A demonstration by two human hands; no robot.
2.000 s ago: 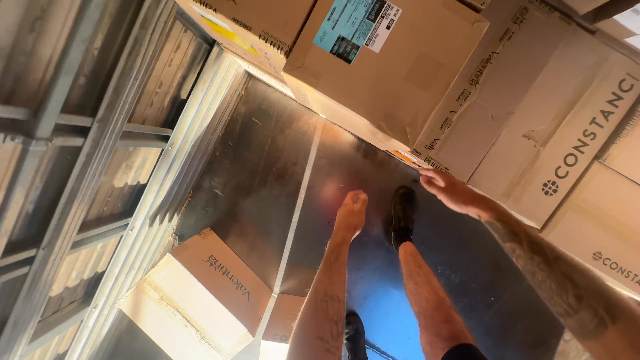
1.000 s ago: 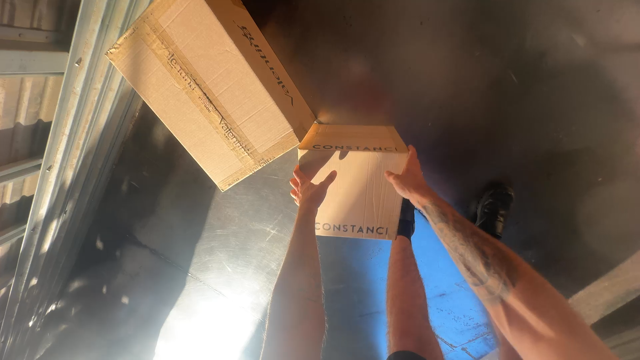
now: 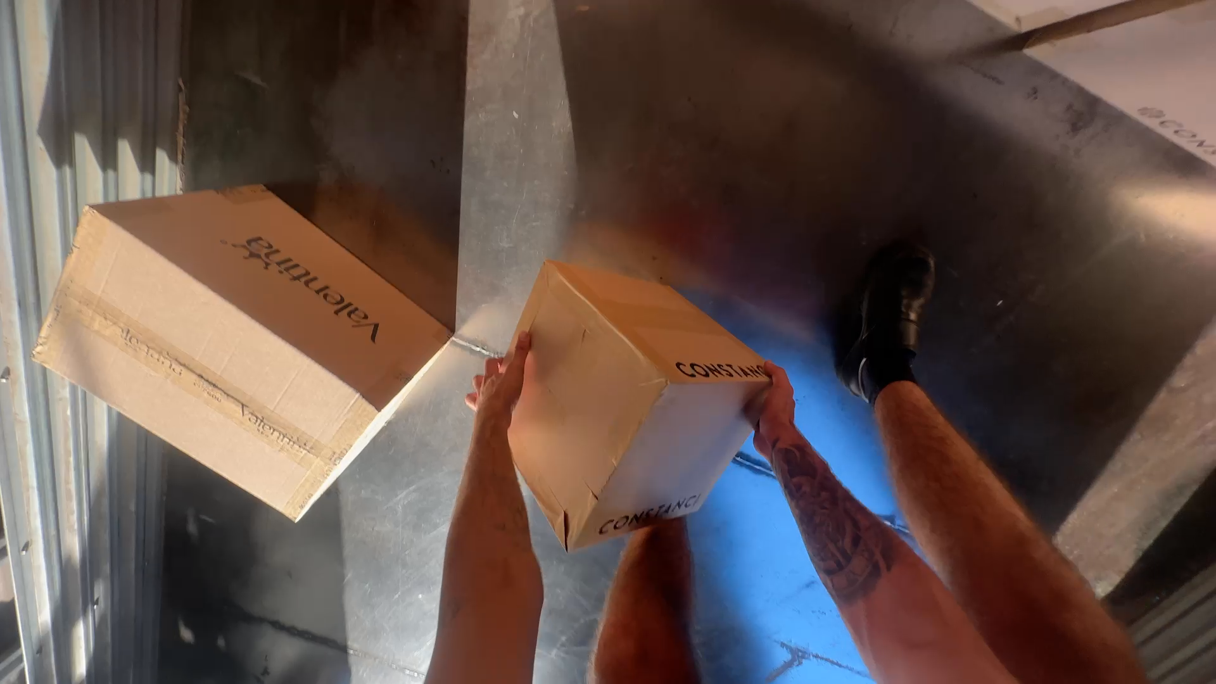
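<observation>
A small cardboard box [image 3: 589, 380] with printed lettering is held tilted between both hands, above the floor in the middle of the head view. My left hand [image 3: 500, 380] grips its left side, the thumb along the edge and some fingers hidden behind it. At the upper right corner, my right hand [image 3: 777, 404] holds the box, its fingers partly out of sight. To the left, a larger cardboard box [image 3: 256, 313] with printed lettering and a taped seam lies at an angle, apart from the held one.
A corrugated metal wall [image 3: 85, 475] runs down the left side. Smooth dark floor [image 3: 722, 123] shows sunlit patches and cracks. More cardboard boxes [image 3: 1130, 85] stand at the upper right. A black shoe [image 3: 888, 313] is on the floor to the right.
Two seconds ago both hands were without a box, the right one near the stacked boxes. One second ago they held the small box beside the larger one; now it is turned and apart from it.
</observation>
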